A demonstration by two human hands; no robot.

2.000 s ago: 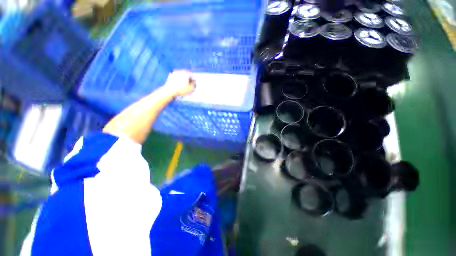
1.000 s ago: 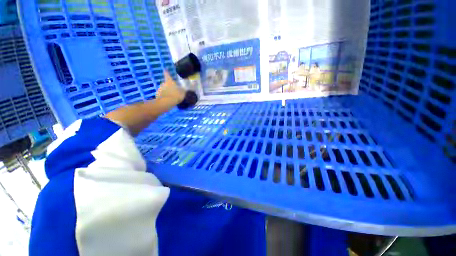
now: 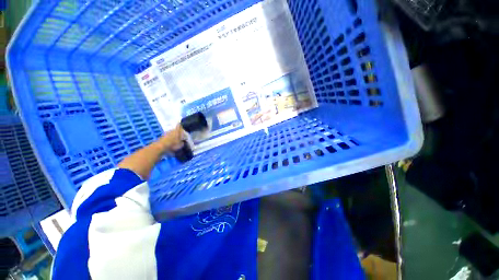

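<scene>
My left hand [image 3: 175,139] reaches down into a large blue plastic crate [image 3: 224,194], near its lower left corner. It is closed around dark parts: one black cylindrical housing [image 3: 193,122] shows above the fingers and another black piece [image 3: 184,151] below them. They are over the lower left edge of a newspaper liner [image 3: 219,71] on the crate floor. The hand is small and slightly blurred, so the fingers' exact hold and any contact with the floor cannot be told. My right hand is not in view.
A green bench [image 3: 427,219] with dark, blurred black parts [image 3: 459,109] lies right of the crate. Another blue crate [image 3: 19,169] stands at the left. A blue upright shape and a brown piece [image 3: 378,268] show below the crate.
From the first frame, the hand has gone down into the crate. Since the second, the view has drawn back and tilted, showing the bench again. The dark parts remain at the hand.
</scene>
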